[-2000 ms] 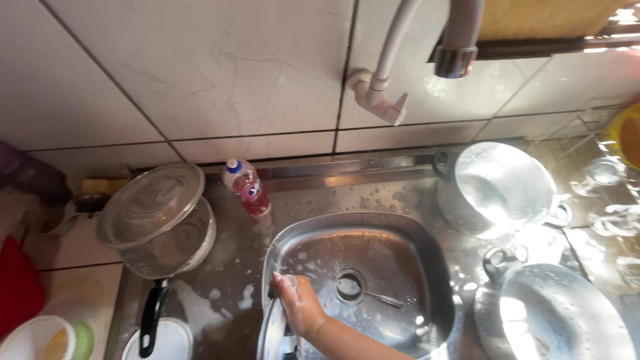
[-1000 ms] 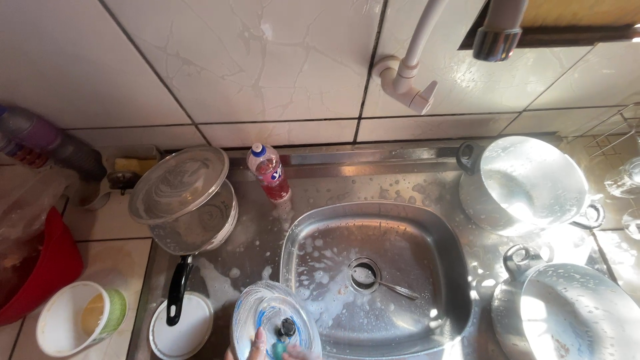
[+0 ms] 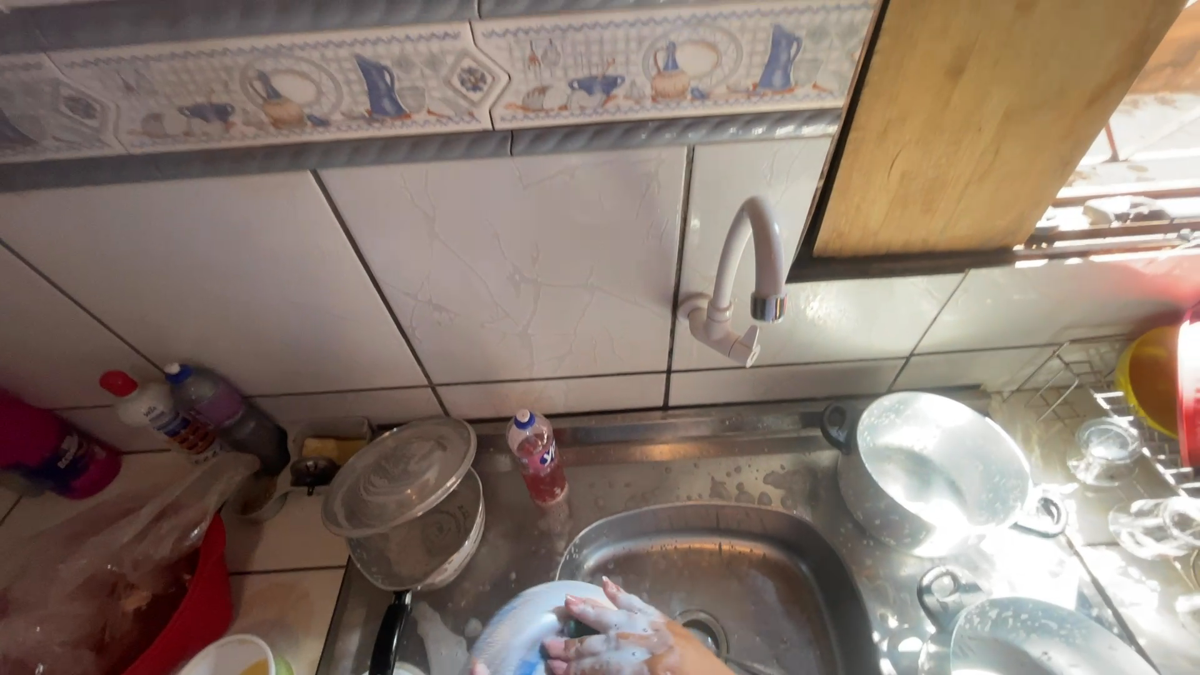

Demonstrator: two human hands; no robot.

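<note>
My right hand (image 3: 623, 633), covered in suds, presses a green and blue sponge (image 3: 562, 642) against a round, soapy pot lid (image 3: 511, 628) at the lower middle. Only a fingertip of my left hand (image 3: 480, 667) shows, at the lid's lower left edge. Behind the lid lies the steel sink basin (image 3: 750, 553), its drain (image 3: 698, 630) partly hidden by my right hand. A bottle of pink dish soap (image 3: 539, 459) stands upright behind the basin's left corner.
A saucepan with a lid leaning on it (image 3: 403, 478) sits left. Aluminium pots (image 3: 937, 469) stand right, near a wire rack (image 3: 1078, 375). The white faucet (image 3: 750, 272) juts over the basin. A red tub (image 3: 202, 591) and several bottles (image 3: 225, 412) are at far left.
My right hand now lies spread over the lid; one second ago the fingers were at its lower edge, with its inner side showing. The view has tilted up to show more wall.
</note>
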